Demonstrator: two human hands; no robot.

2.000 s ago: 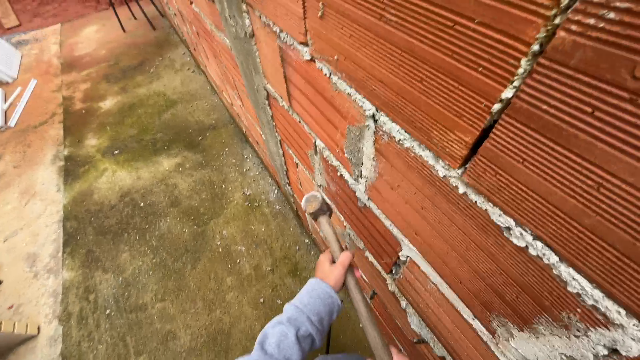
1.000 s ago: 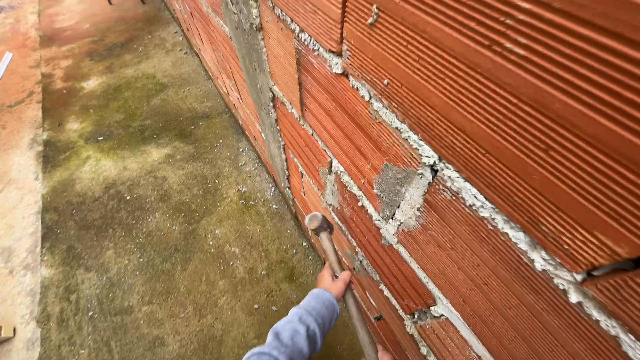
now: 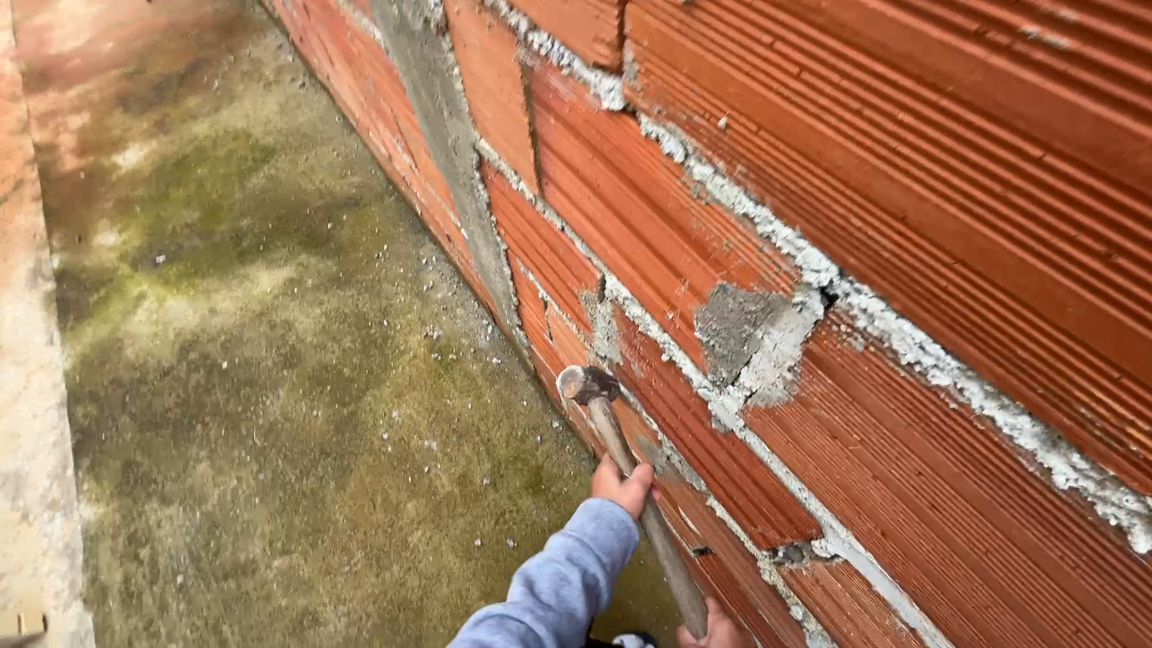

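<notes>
A sledgehammer point(image 3: 589, 385) with a worn metal head and a long wooden handle is held in front of the brick wall. My left hand point(image 3: 623, 488), in a blue-grey sleeve, is closed around the handle a little below the head. At the bottom edge, my right hand point(image 3: 715, 627) grips the lower end of the handle and is partly cut off by the frame. The hammer head is close to the wall's lower part; whether it touches cannot be told. Ridged red hollow bricks point(image 3: 981, 432) with rough mortar joints point(image 3: 909, 344) make up the wall.
A grey cement column point(image 3: 441, 126) runs up the wall. Patchy mortar point(image 3: 742, 333) covers one brick joint. Along the wall's foot lies a stained concrete floor point(image 3: 297, 423) with small scattered debris. A paler strip of floor point(image 3: 27, 396) borders it at the left. Part of a shoe point(image 3: 635, 640) shows at the bottom.
Both hands stay on the sledgehammer's handle. The view has shifted along the wall, and the white pieces at the far left have gone out of view.
</notes>
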